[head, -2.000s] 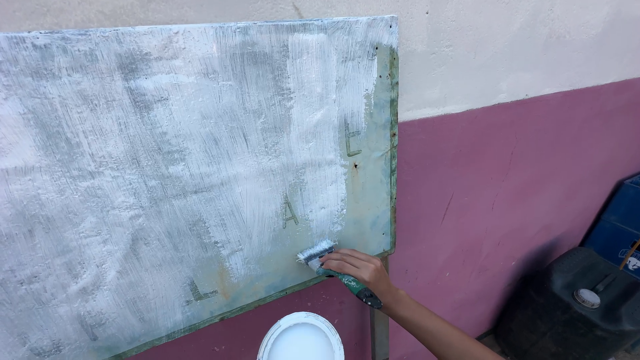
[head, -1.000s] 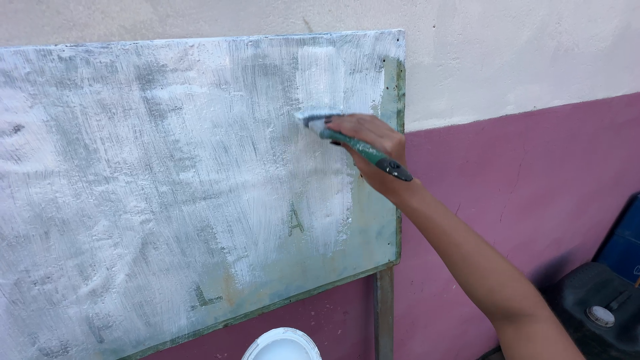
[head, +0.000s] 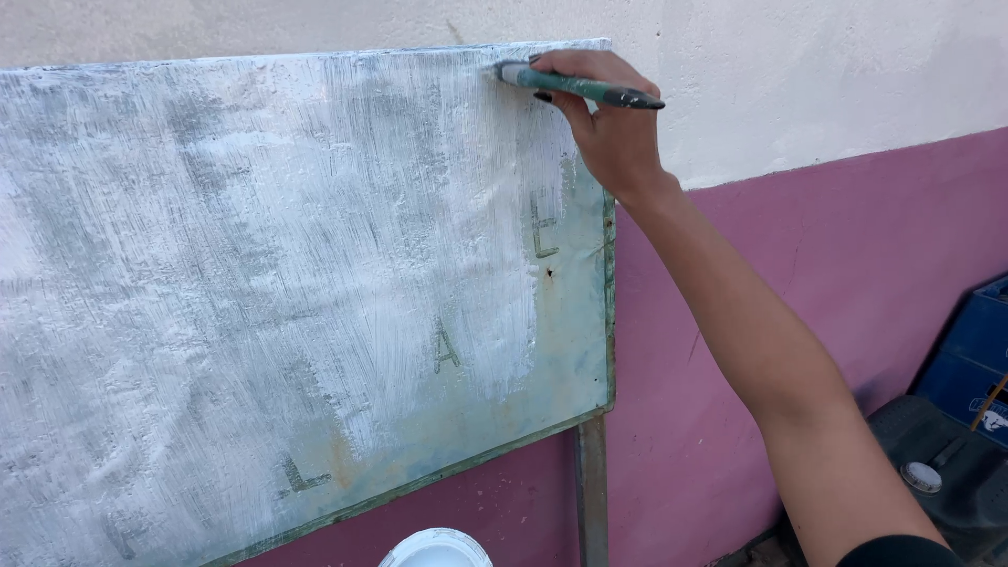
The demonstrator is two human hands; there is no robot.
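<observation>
My right hand (head: 610,118) grips a paintbrush (head: 583,85) with a green and black handle. Its bristles touch the board near the top edge, toward the upper right corner. The board (head: 299,260) is a flat panel streaked with white paint; bare pale green surface with faint lettering shows along its right and lower edges. Below it, at the bottom of the view, is part of a white paint bucket (head: 437,551). My left hand is not in view.
A wall, whitish above and pink (head: 850,252) below, stands behind the board. A metal post (head: 592,488) supports the board's right end. At the lower right are a black plastic container (head: 937,449) and a blue crate (head: 965,346).
My right hand has moved up with the brush, from the board's lower right part to near its top edge. White paint covers the board in all frames.
</observation>
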